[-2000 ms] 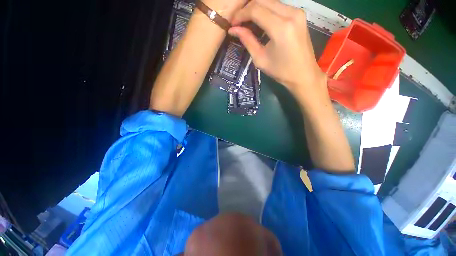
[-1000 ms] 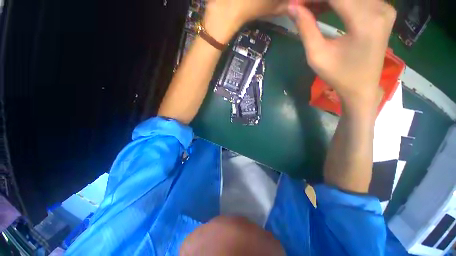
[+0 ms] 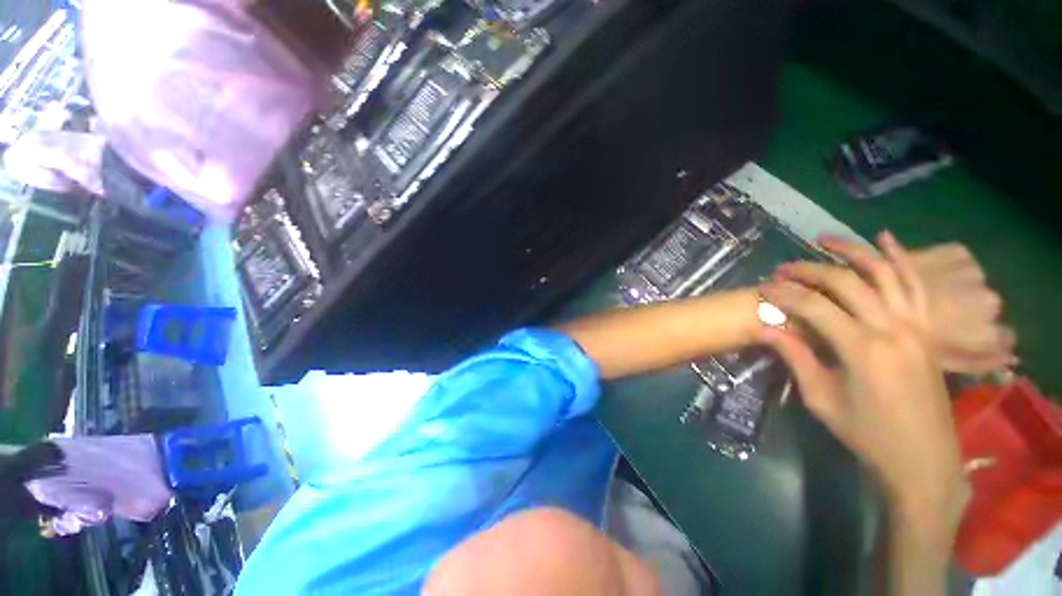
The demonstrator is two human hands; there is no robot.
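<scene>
My left hand [image 3: 969, 309] reaches to the right over the green bench, its fingers partly curled and blurred; whether it holds anything is unclear. My right hand [image 3: 879, 361] lies across my left wrist and the back of that hand, fingers spread, with nothing visible in it. Its fingertips are close to the wristwatch [image 3: 771, 312] on my left wrist. Opened phone assemblies lie on the bench beyond and below my left forearm: one [image 3: 681, 259] at the far side, and another [image 3: 736, 410] nearer me, partly covered by the wrist.
A large black tray [image 3: 559, 198] stands at left, with several phone bodies [image 3: 413, 122] at its far side. Another phone assembly [image 3: 891, 157] lies beyond the pale rail [image 3: 780, 198]. The red bin [image 3: 1007, 477] is at right. Blue stools [image 3: 216, 454] and a pink-sleeved person [image 3: 198, 93] are at far left.
The view has swung left, bringing the tray's phone bodies, stools and person into view. My right hand has come from above the red bin onto my left wrist.
</scene>
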